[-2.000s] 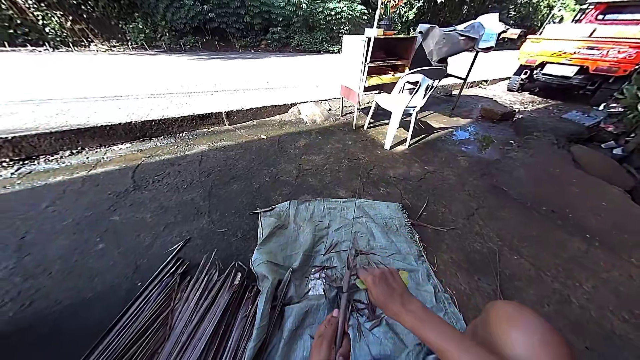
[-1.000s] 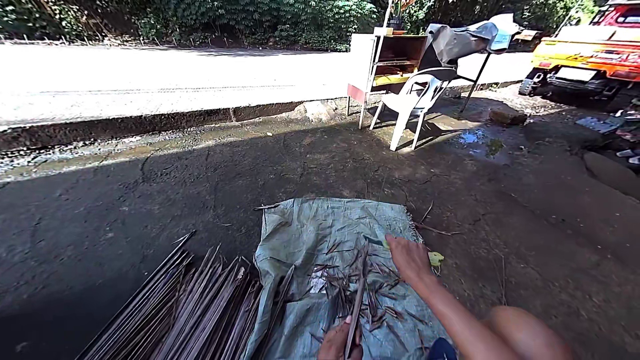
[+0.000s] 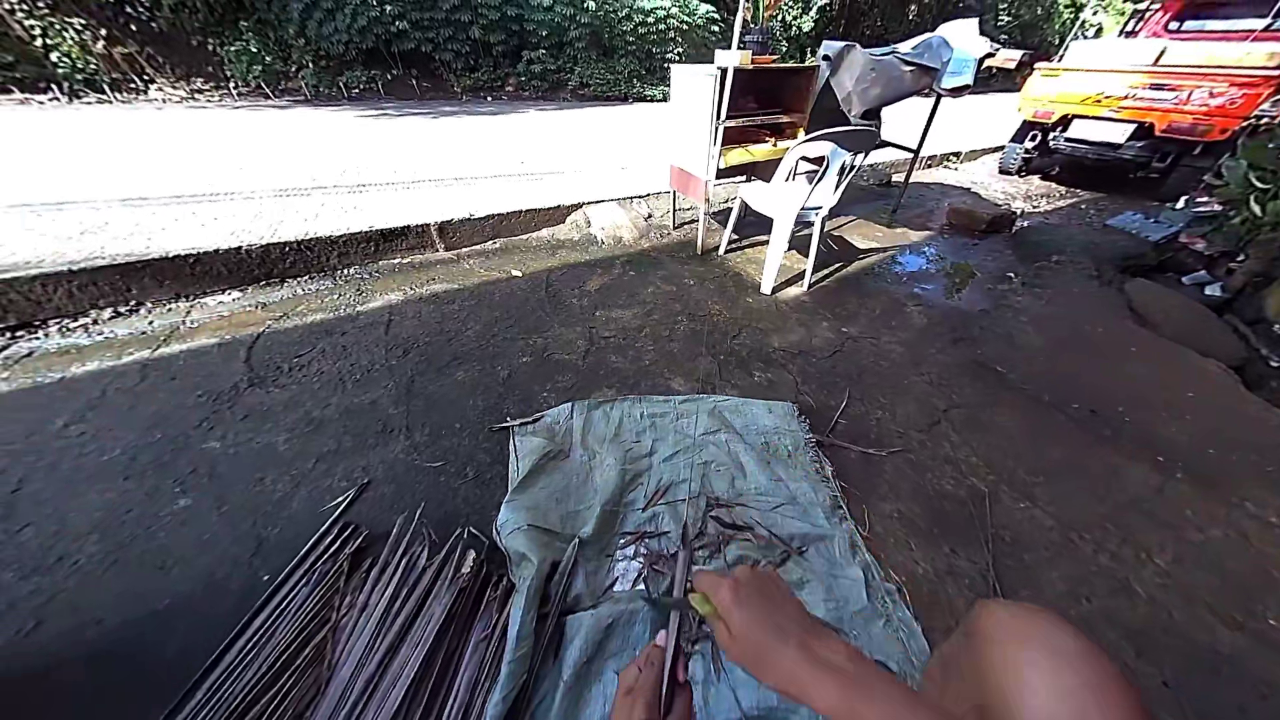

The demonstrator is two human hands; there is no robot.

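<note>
My left hand point(image 3: 650, 682) grips the lower end of a dried brown palm leaflet point(image 3: 682, 575), whose thin tip points away from me over a greenish woven sack point(image 3: 590, 450). In my right hand point(image 3: 755, 615) is a knife with a yellow-green handle point(image 3: 703, 604); its dark, blurred blade lies across the leaflet just above my left fingers. Brown scraps of leaf point(image 3: 735, 525) are scattered on the sack. To the left lies a pile of long dried palm leaflets point(image 3: 400, 620), some reaching the sack's edge.
My bare knee point(image 3: 1030, 660) is at lower right. Beyond the sack are a white plastic chair point(image 3: 795, 195), an open cabinet point(image 3: 695, 120) and a covered stand point(image 3: 890, 80). A puddle point(image 3: 920, 262), a stone block point(image 3: 980, 218) and an orange vehicle point(image 3: 1140, 95) are further right. A low curb point(image 3: 300, 250) borders the road.
My right hand with the knife has moved back left and toward me, from the sack's right side to the leaflet by my left hand. My left hand still holds a leaflet.
</note>
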